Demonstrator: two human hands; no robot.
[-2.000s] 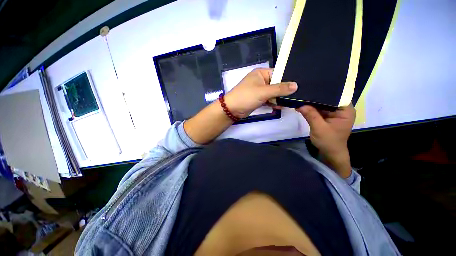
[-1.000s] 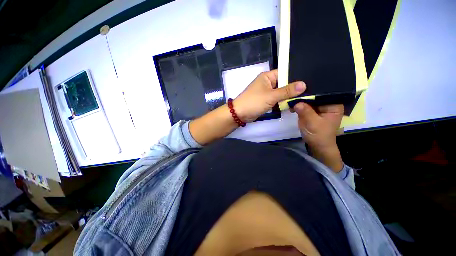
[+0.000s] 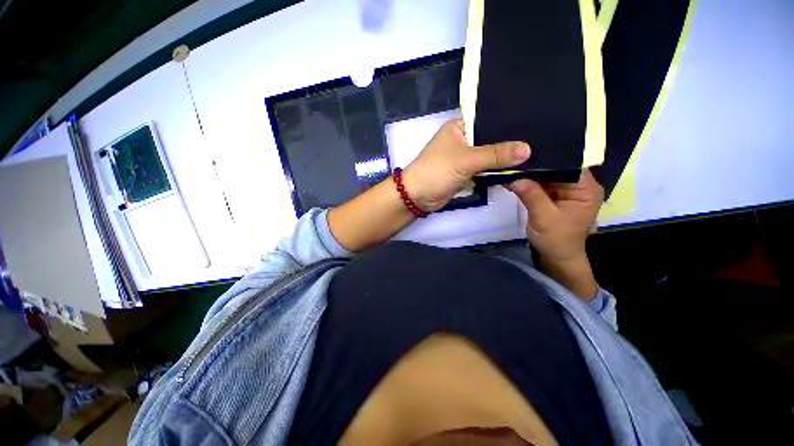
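Note:
A long black adhesive sheet (image 3: 533,83) with pale yellow release paper (image 3: 594,87) along its sides is held up over the bench. My left hand (image 3: 448,170) pinches its near left corner, thumb on top; the fingers beneath are hidden. My right hand (image 3: 561,209) is at the near edge, with fingers on the edge and partly hidden under the sheet. Another black sheet (image 3: 644,78) on yellow paper lies behind it to the right. The flat black jig (image 3: 326,144), with a white rectangle (image 3: 418,139) in its right part, lies left of the sheet, partly covered by it and my left hand.
A calculator unit with a green board (image 3: 142,165) and a thin white empty frame (image 3: 165,239) lie on the white bench (image 3: 239,165) at left. Grey-white boards (image 3: 52,226) stand at the far left. The bench's near edge runs in front of me.
The held sheet has shifted left and its near end has flattened. My right hand has moved slightly at its near edge. My left hand still pinches the corner.

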